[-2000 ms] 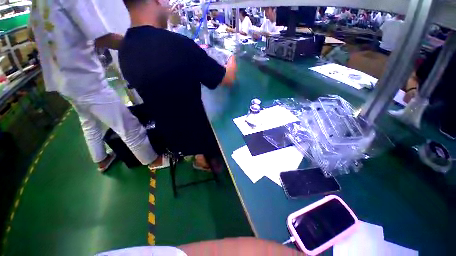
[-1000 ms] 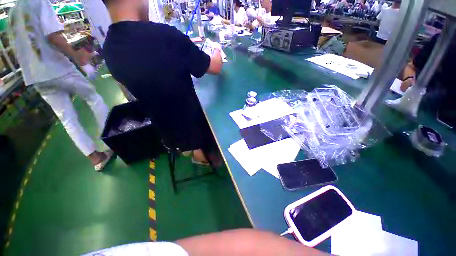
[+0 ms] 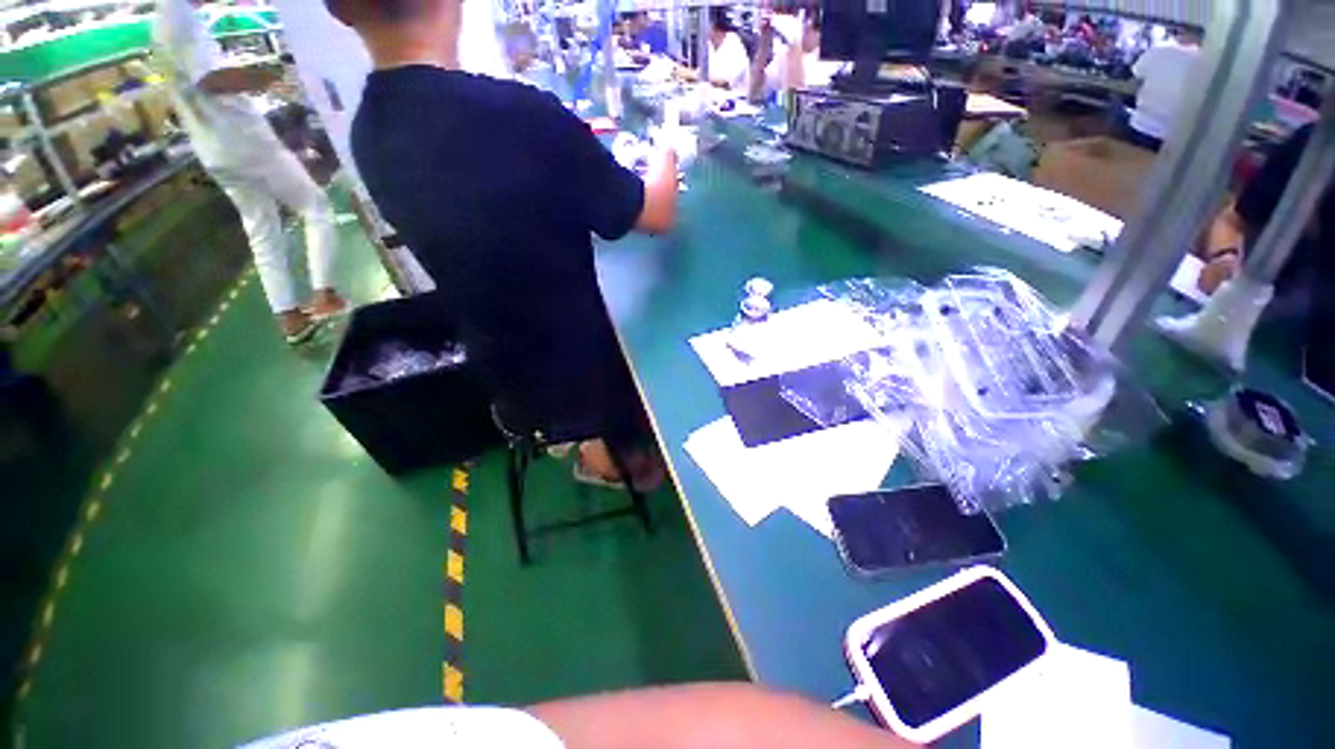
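Neither of my hands is in view. A bare forearm and a white sleeve cross the bottom edge; the hand is cut off. On the green bench, nearest me, lies a cased smartphone with a pale rim and a white cable. A bare black smartphone lies just beyond it. White paper sheets lie beside and partly under the cased phone. A dark flat sheet lies among more white papers. A shiny heap of plastic bags with clear parts lies to their right. A small round part stands at the far paper.
A person in black sits on a stool at the bench's left edge. A black bin with clear plastic stands on the floor. A metal post rises at right. A gloved hand and a round part are at far right.
The person in white has walked away along the aisle at left, uncovering the black bin. The view has shifted slightly. The phones, papers and bags have stayed in place on the bench.
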